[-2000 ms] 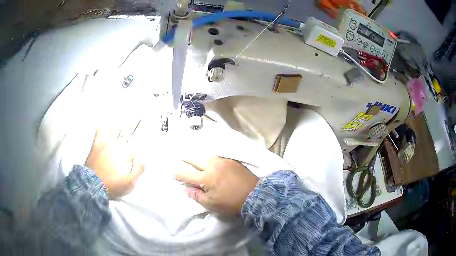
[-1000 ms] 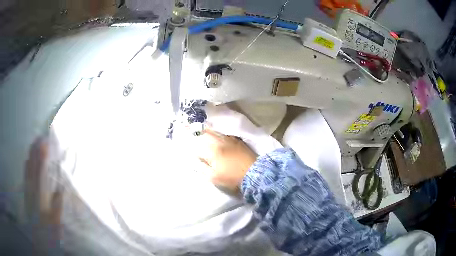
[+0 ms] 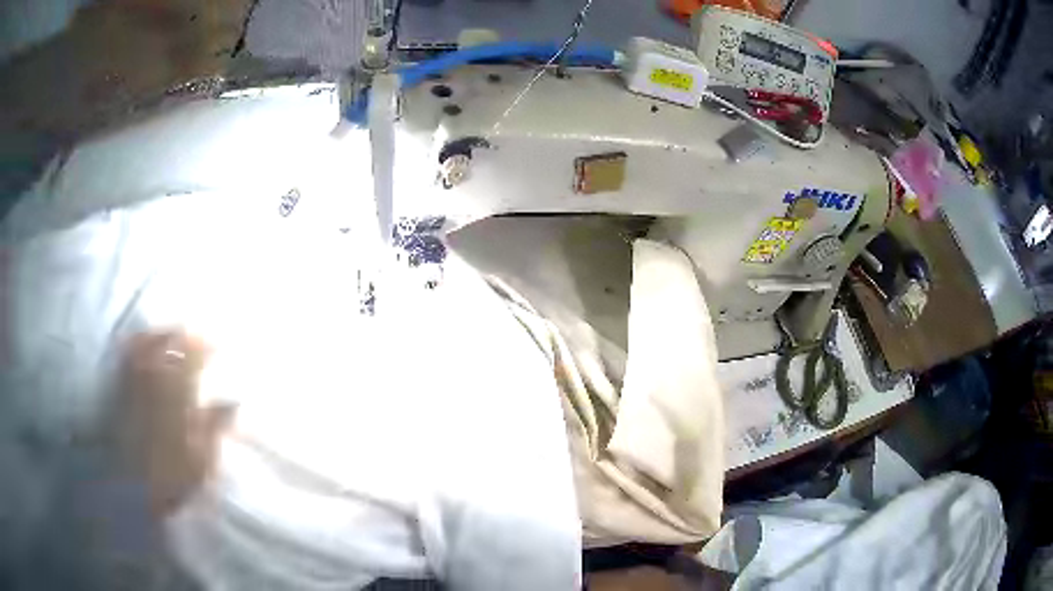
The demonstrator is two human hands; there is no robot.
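A large white cloth spreads under the presser foot area and down to the bottom edge, washed out by the lamp. A cream cloth layer lies folded to its right, under the machine arm. My left hand is blurred, at the left on the white cloth; I cannot tell whether it grips it. A skin-toned part, apparently my right hand, shows at the bottom edge below the cream cloth, mostly cut off.
The cream Juki machine stands across the back, with a blue hose and a control panel above. Dark-handled scissors lie at its right. A loose white cloth pile is at lower right.
My right hand has left the presser foot area for the bottom edge. The cream layer now shows widely at the right. My left hand has shifted right and up, and the view has shifted.
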